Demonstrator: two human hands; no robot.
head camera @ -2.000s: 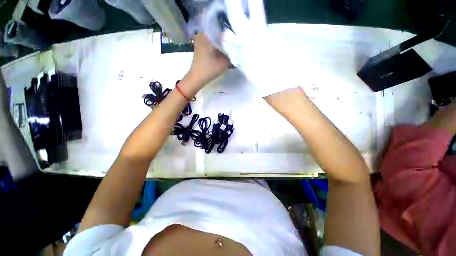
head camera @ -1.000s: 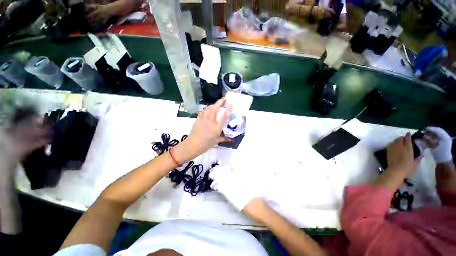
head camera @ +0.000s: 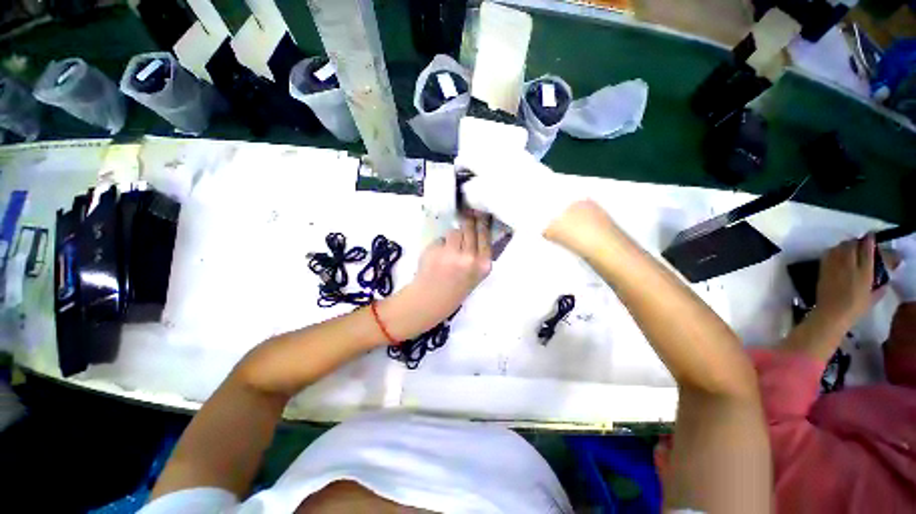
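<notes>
My left hand [head camera: 457, 263], bare with a red string bracelet, grips a small black retail box [head camera: 499, 239] at its lower part. The box's pale flap [head camera: 491, 141] stands up. My right hand [head camera: 514, 189], in a white glove, is over the box's upper part; its fingers are washed out and hide the box mouth. Tied black cables [head camera: 380, 266] lie on the bench left of my left hand, with more cables [head camera: 422, 347] below my left wrist. One single cable [head camera: 555, 319] lies apart to the right.
A metal post [head camera: 367, 90] rises at the white bench's far edge. Bagged devices [head camera: 166, 85] and boxes with flaps stand on the green conveyor. Glossy black pieces [head camera: 105, 266] are at left. An open black box [head camera: 718, 251] and a neighbour's hand [head camera: 846, 281] are at right.
My right hand has moved from the cables up to the box in my left hand. A single cable now lies apart at right. The view has shifted.
</notes>
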